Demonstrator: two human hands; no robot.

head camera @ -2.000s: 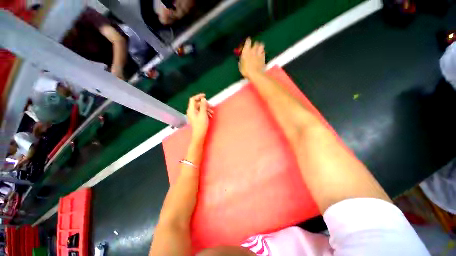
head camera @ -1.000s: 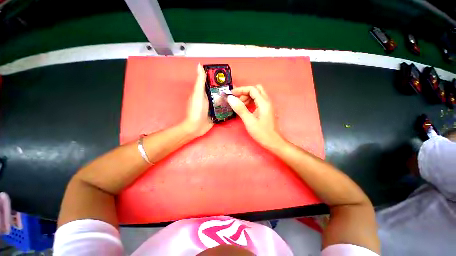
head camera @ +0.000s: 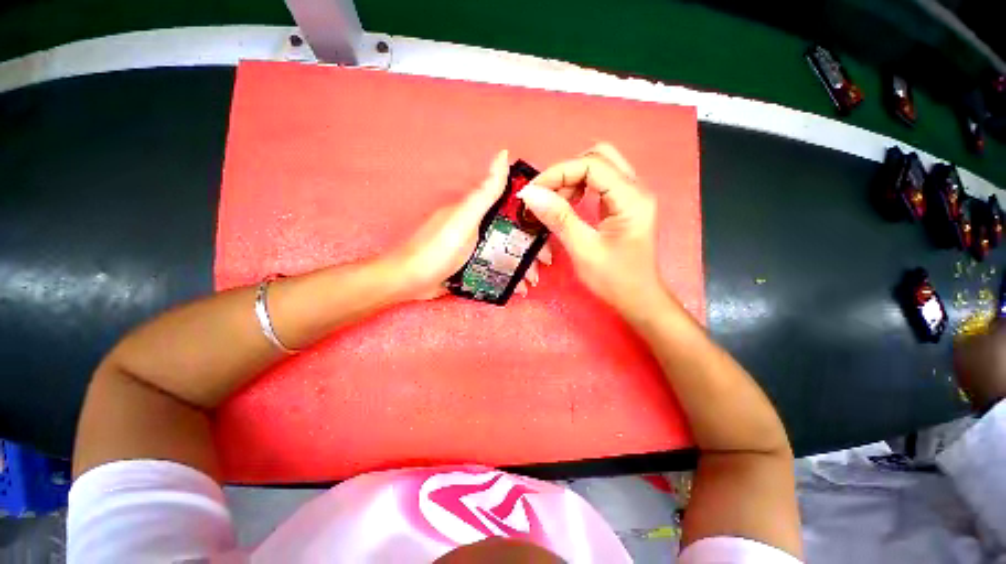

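A black phone unit (head camera: 499, 256) with an exposed green and silver circuit board is held tilted above the salmon-red work mat (head camera: 364, 386). My left hand (head camera: 450, 237) holds it from the left side, with fingertips showing past its lower right edge. My right hand (head camera: 601, 220) is over the unit's red upper end, thumb and forefinger together there. The fingers hide the round part, and I cannot tell whether a small part is between them.
The white conveyor edge (head camera: 441, 64) runs behind the mat, with a metal post (head camera: 329, 31) at upper left. Units lie on the green conveyor (head camera: 684, 50) at right. Waiting units (head camera: 907, 185) cluster on the dark bench, near small yellow parts (head camera: 975, 317). A person's hand (head camera: 982, 364) is at far right.
The unit has turned clockwise and sits slightly lower relative to the mat's back edge. My right hand has moved from the circuit board to the red end, now covering the round part.
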